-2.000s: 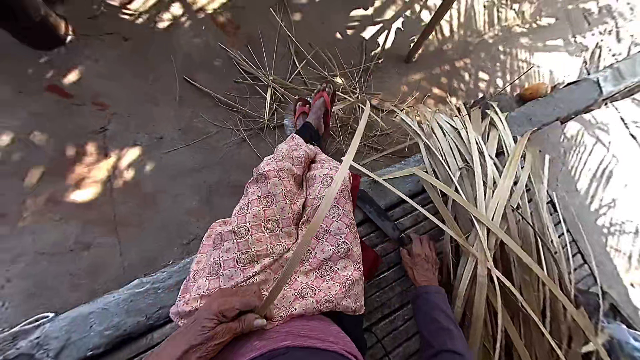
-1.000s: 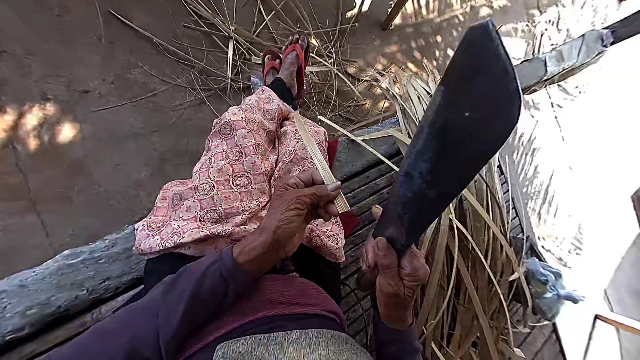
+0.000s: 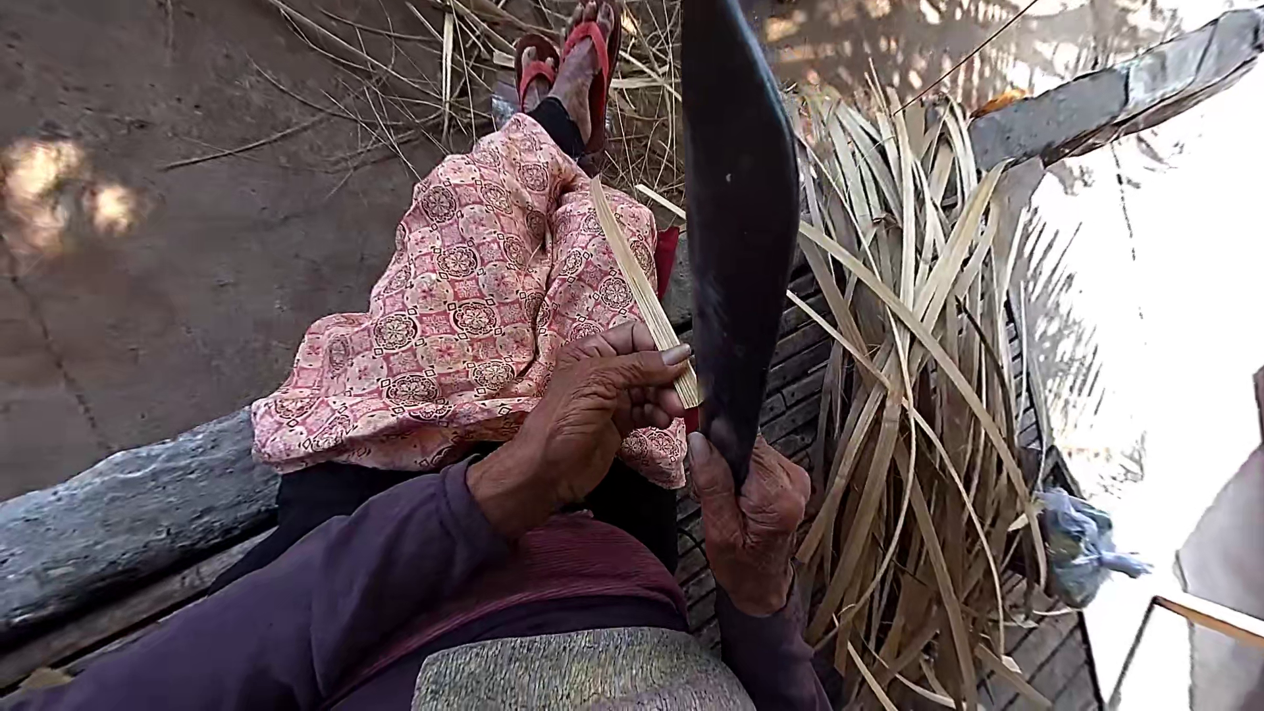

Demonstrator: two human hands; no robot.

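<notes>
My left hand [image 3: 602, 405] pinches a short, pale strip of dried leaf [image 3: 640, 286] between thumb and fingers, over the patterned pink cloth [image 3: 474, 306] on my lap. Just right of it, my right hand [image 3: 750, 513] grips a broad, dark machete [image 3: 741, 217], its blade pointing up and away, close beside the strip's near end. The machete's handle is mostly hidden in my palm. A large heap of long dried leaf strips [image 3: 918, 395] lies on the slatted bench to my right.
I sit on a slatted wooden bench with a thick front beam [image 3: 148, 513]. My feet in red sandals [image 3: 597, 69] extend forward near scattered thin sticks [image 3: 395, 59] on the ground. A knotted plastic bag [image 3: 1081, 543] lies right of the heap.
My right hand has picked up the machete from the bench and raised it, now turned more upright. The long strip seen in my left hand at first is replaced in view by a short piece.
</notes>
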